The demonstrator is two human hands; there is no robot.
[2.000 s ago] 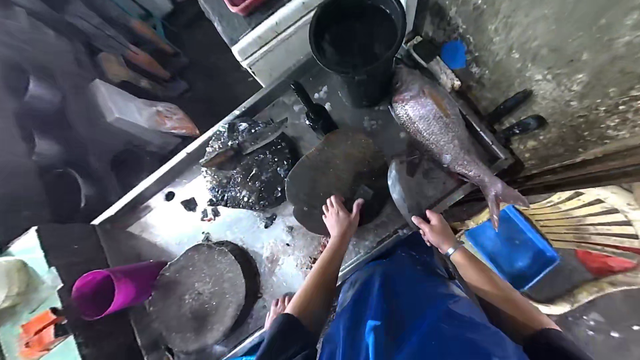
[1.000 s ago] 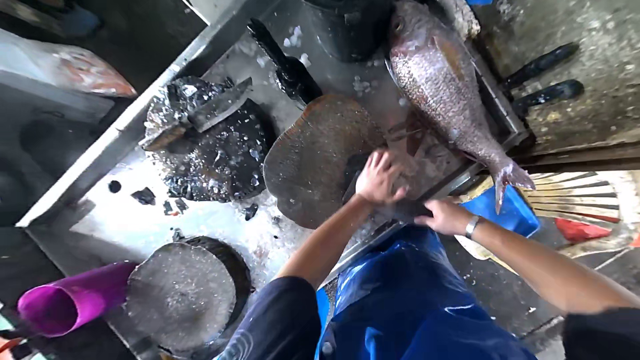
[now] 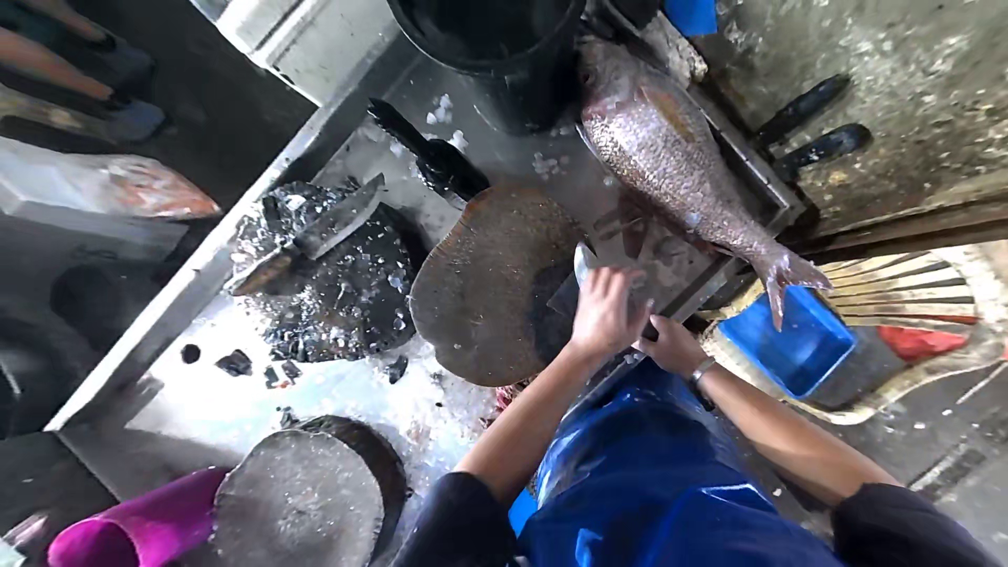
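Observation:
A knife point(image 3: 583, 263) lies across the right edge of a wooden chopping block point(image 3: 492, 283); its silvery blade tip shows beyond my left hand point(image 3: 606, 311). That hand covers the middle of the blade, and its exact grip is unclear. Close beside it, my right hand point(image 3: 675, 346) is closed around the knife's dark handle. A small dark flat piece point(image 3: 564, 296) rests on the block by my left fingers. A large whole scaly fish point(image 3: 661, 150) lies above and to the right of both hands, its tail over the metal table's edge.
A black bucket point(image 3: 512, 87) stands beyond the block. A cleaver point(image 3: 342, 220) lies on a dark, wet block point(image 3: 339, 299) at left. A round block point(image 3: 299, 500) and a magenta container point(image 3: 142, 520) are nearer. Black handles point(image 3: 803, 106) and a blue tray point(image 3: 787, 339) lie at right.
Two seconds ago the knife in my right hand stood apart from my left hand, which was on the block. Now both hands are together at the block's right edge. The view has moved closer.

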